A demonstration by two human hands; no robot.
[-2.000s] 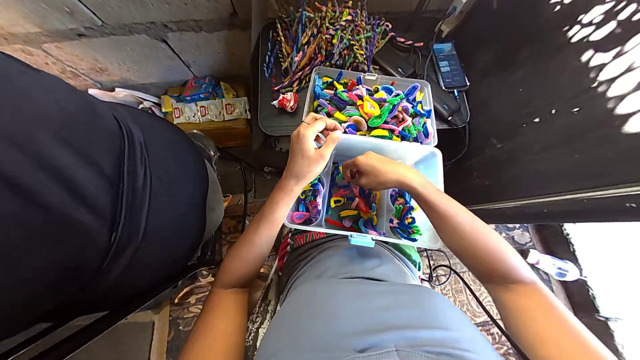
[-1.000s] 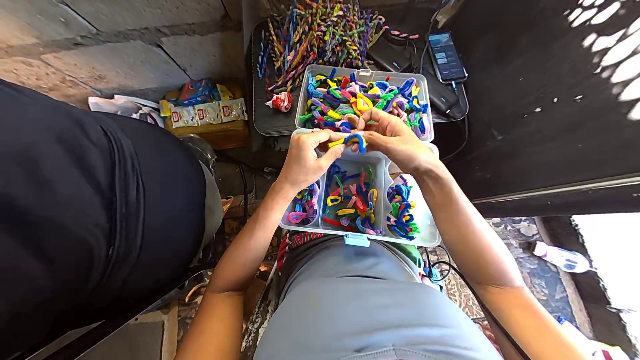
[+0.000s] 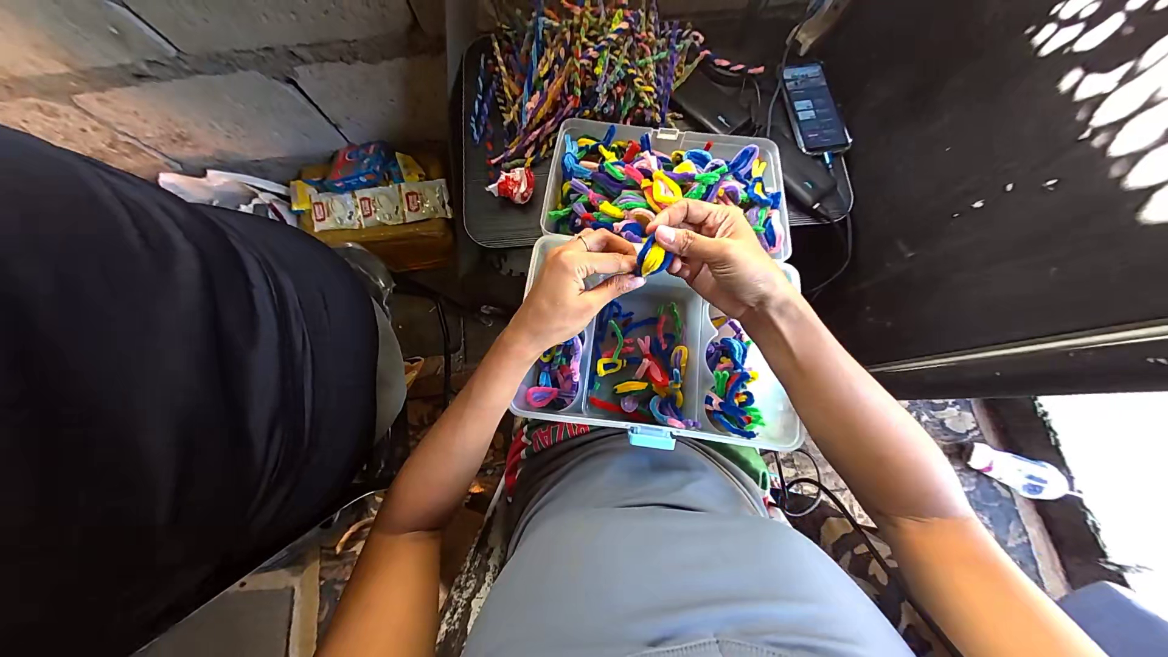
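A small blue and yellow fuzzy loop [image 3: 653, 256], perhaps of yarn or pipe cleaner, is pinched between the fingertips of my left hand [image 3: 584, 278] and my right hand [image 3: 716, 251]. Both hands are above a translucent plastic box [image 3: 651, 438] with compartments, which rests on my lap. Loose coloured loops [image 3: 650, 365] lie in its middle compartment, and more fill parts of the left and right ones. The attached lid [image 3: 776, 173], beyond the hands, is heaped with multicoloured loops [image 3: 620, 182]. My fingers hide part of the held piece.
Twisted multicoloured strands [image 3: 593, 73] lie on a dark tray [image 3: 493, 214] beyond the box. A smartphone [image 3: 815, 108] with a cable lies at its right, a red and white wrapper [image 3: 513, 185] at its left. Snack packets [image 3: 374, 203] are farther left. Another person's dark-clothed leg [image 3: 182, 392] is beside me.
My right hand has risen from the middle compartment, where it was two seconds ago. Both hands now meet higher, over the box's far side, on the blue and yellow piece.
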